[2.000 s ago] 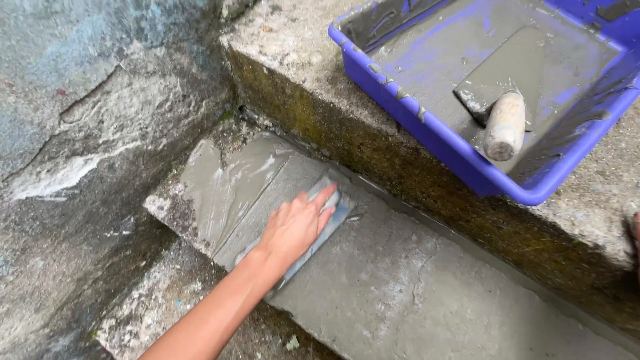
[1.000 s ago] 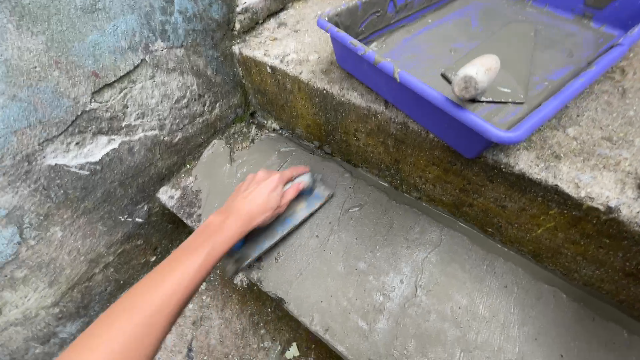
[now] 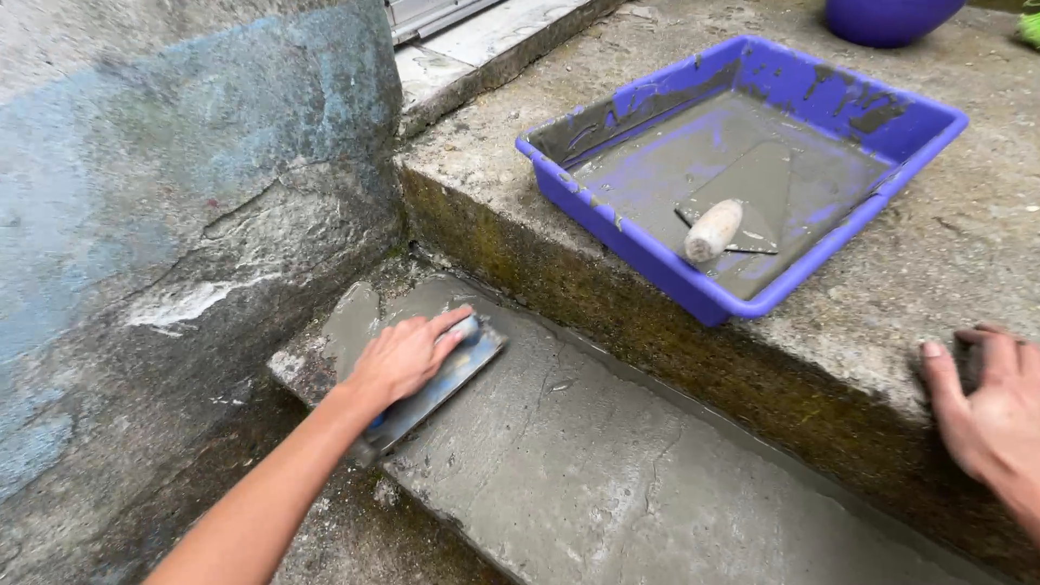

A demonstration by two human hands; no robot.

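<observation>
My left hand (image 3: 410, 357) grips the handle of a plastering trowel (image 3: 445, 383), whose flat blade lies on wet grey mortar (image 3: 585, 439) spread over a concrete step. At the right edge my right hand (image 3: 987, 398) rests on the upper step, fingers spread, with nothing seen in it. Between the hands and farther back sits a purple plastic tray (image 3: 650, 272) smeared with mortar. A pointing trowel (image 3: 715, 230) with a worn, pale handle lies inside it, its blade coated in mortar.
A rough wall (image 3: 187, 179) with flaking blue paint rises on the left. The mossy riser (image 3: 520, 252) of the upper step (image 3: 951, 268) borders the mortar. Behind are a door sill (image 3: 487, 49) and part of a purple container (image 3: 890, 16).
The view has shifted, bringing more of the tray and my right hand into the picture. My left hand has moved the plastering trowel over the mortar and still grips it.
</observation>
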